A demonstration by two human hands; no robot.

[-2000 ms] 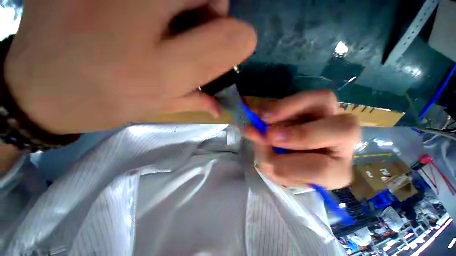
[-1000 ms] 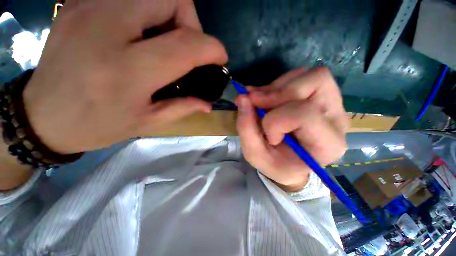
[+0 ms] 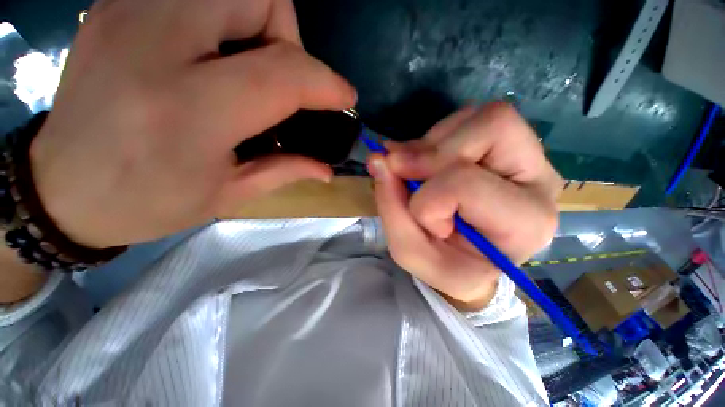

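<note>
My left hand (image 3: 183, 119), with a dark beaded bracelet on its wrist, reaches in from the left. It grips a glossy black watch case (image 3: 318, 137) between thumb and forefinger. A gold-coloured glint shows at the case's right end, and fingers hide much of the case. My right hand (image 3: 481, 187) holds a slim blue stick (image 3: 517, 274) like a pen, its tip at the case's right edge. I cannot tell if the tip touches. A pale greyish piece shows dimly beside the tip.
A dark green bench mat (image 3: 469, 48) lies behind the hands. A tan cardboard strip (image 3: 600, 195) runs along the near bench edge. A perforated metal bar (image 3: 628, 60) and another blue stick (image 3: 694, 151) are at the right. Cartons (image 3: 620, 294) stand beyond the bench at lower right.
Since two seconds ago, the black case has come into clear view and the stick's tip has moved to its right edge. In the last second both hands have shifted only slightly.
</note>
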